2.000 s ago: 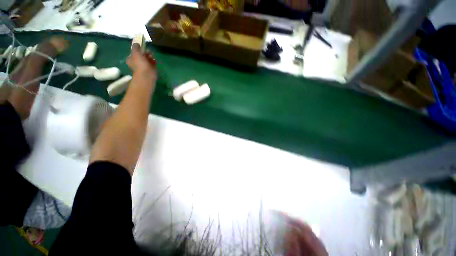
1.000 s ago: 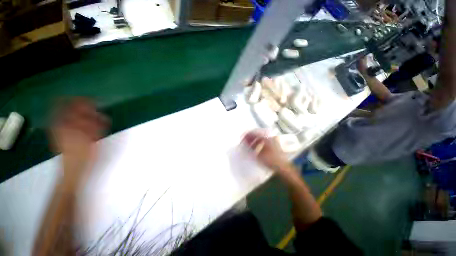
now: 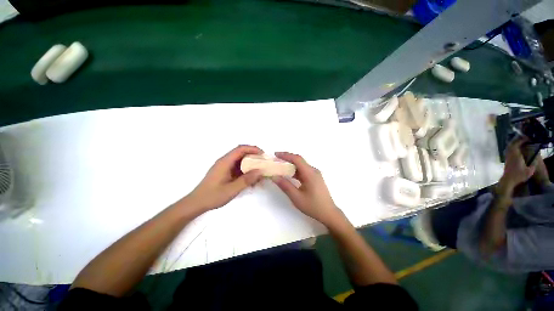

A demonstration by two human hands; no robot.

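A cream plastic housing with a tan face towards me is held level above the white bench, near the middle of the view. My left hand grips its left end, with fingers behind and thumb along the near side. My right hand grips its right end in the same way. The thumbs are close together at the near edge. The fingers hide both ends, so I cannot tell if a separate cover strip is in the hands.
A pile of housings lies on clear plastic at right. A grey post stands at the belt's edge. Two housings lie on the green belt. A fan's grille shows at far left. A person's arm is at far right.
The view has swung right, then partly back left. My left hand has come from over the belt and my right from beside the pile; both now hold a housing together.
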